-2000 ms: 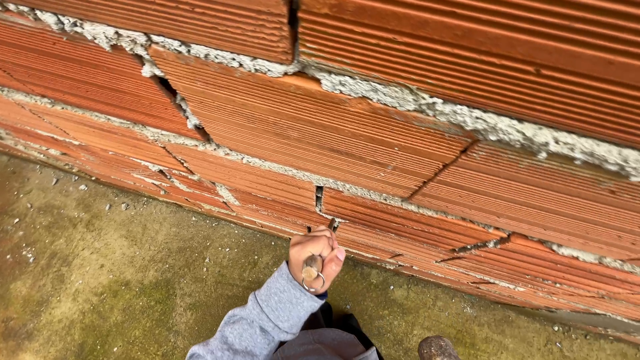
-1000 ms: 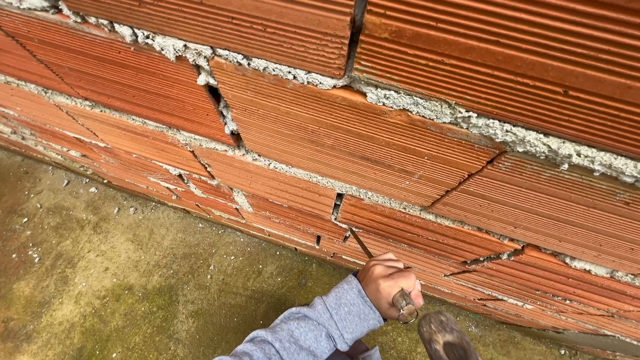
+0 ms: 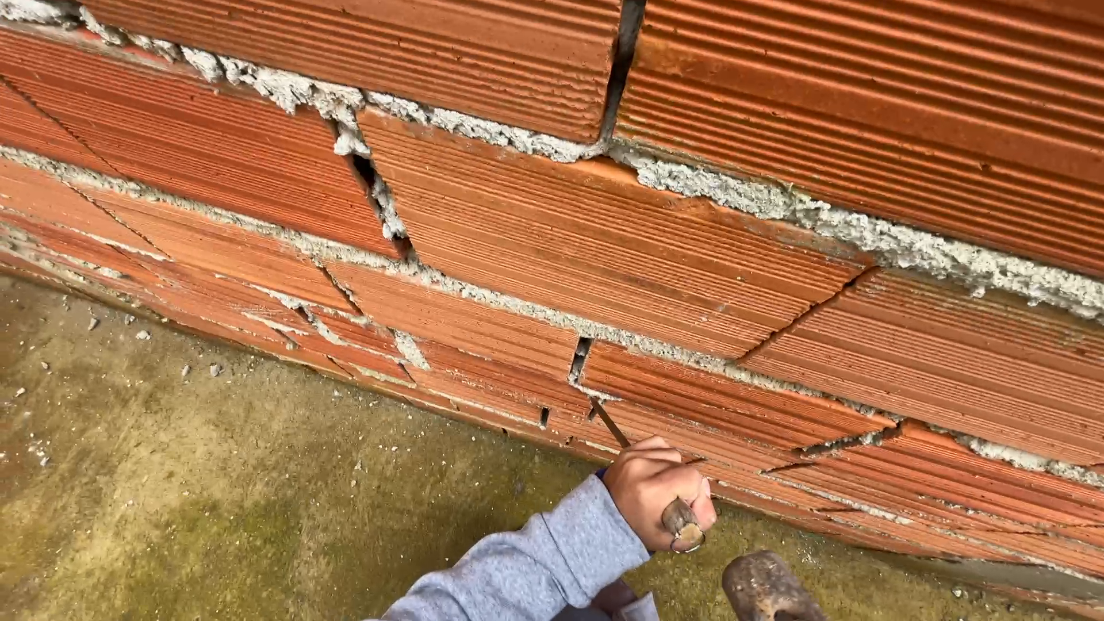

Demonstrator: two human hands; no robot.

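Note:
My left hand (image 3: 660, 496), in a grey sleeve, is closed around a chisel. Its worn wooden handle (image 3: 681, 522), with a metal ring near the end, sticks out below the fist. The thin metal blade (image 3: 611, 423) slants up and left, its end at a mortar joint in the hollow clay brick wall (image 3: 586, 250), just below a dark open vertical joint (image 3: 580, 358). What appears to be a rusty hammer head (image 3: 768, 586) shows at the bottom edge, right of the hand; its handle is hidden. My right hand is not visible.
Rough grey mortar (image 3: 862, 228) bulges from the brick joints. Several vertical joints are cracked or gaping. A damp, mossy concrete floor (image 3: 259, 483) runs along the wall's foot, with small mortar crumbs (image 3: 142, 335) on it.
My left hand has moved right and a little down from where it was two seconds ago, and more of the blade shows. More of the hammer head is in view. The view has shifted slightly.

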